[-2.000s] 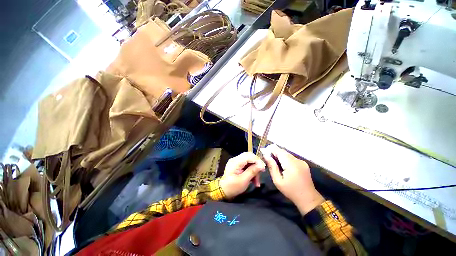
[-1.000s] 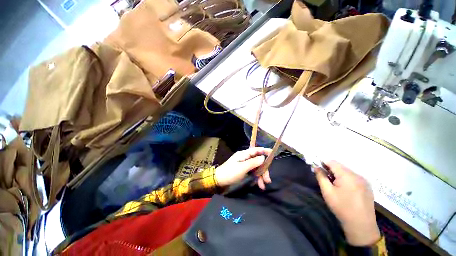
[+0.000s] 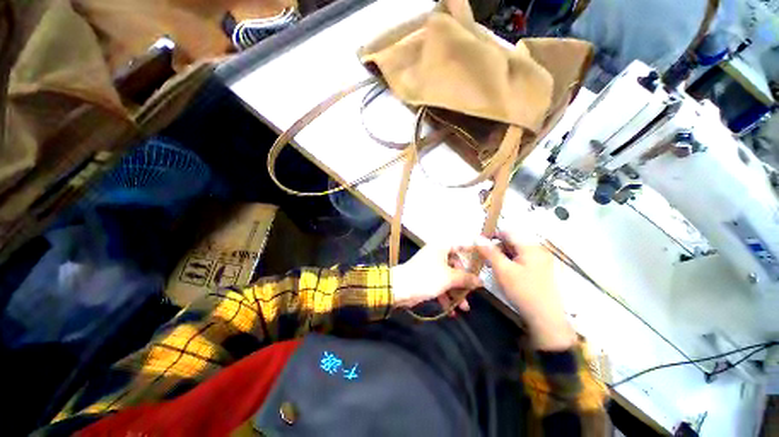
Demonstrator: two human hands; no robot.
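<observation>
A limp tan-brown bag [image 3: 465, 72] lies on the white sewing table, its opening towards me. Its long narrow strap [image 3: 401, 201] runs down from the bag over the table's front edge to my hands. My left hand [image 3: 436, 277] holds the strap's lower loop. My right hand [image 3: 525, 277] is close against my left hand at the strap, fingers bent. Whether it holds snips or only the strap is hidden by the fingers. Another strap loop hangs out to the left over the table edge.
A white sewing machine [image 3: 649, 141] stands right of the bag. Brown bags [image 3: 51, 102] are heaped at the upper left. A cardboard box [image 3: 224, 252] and a blue basket [image 3: 162, 166] are below the table. A black cable [image 3: 658, 369] lies at the lower right.
My right hand, apart on the right with a dark tool a second ago, has come back beside my left hand at the strap. The view has shifted to the right.
</observation>
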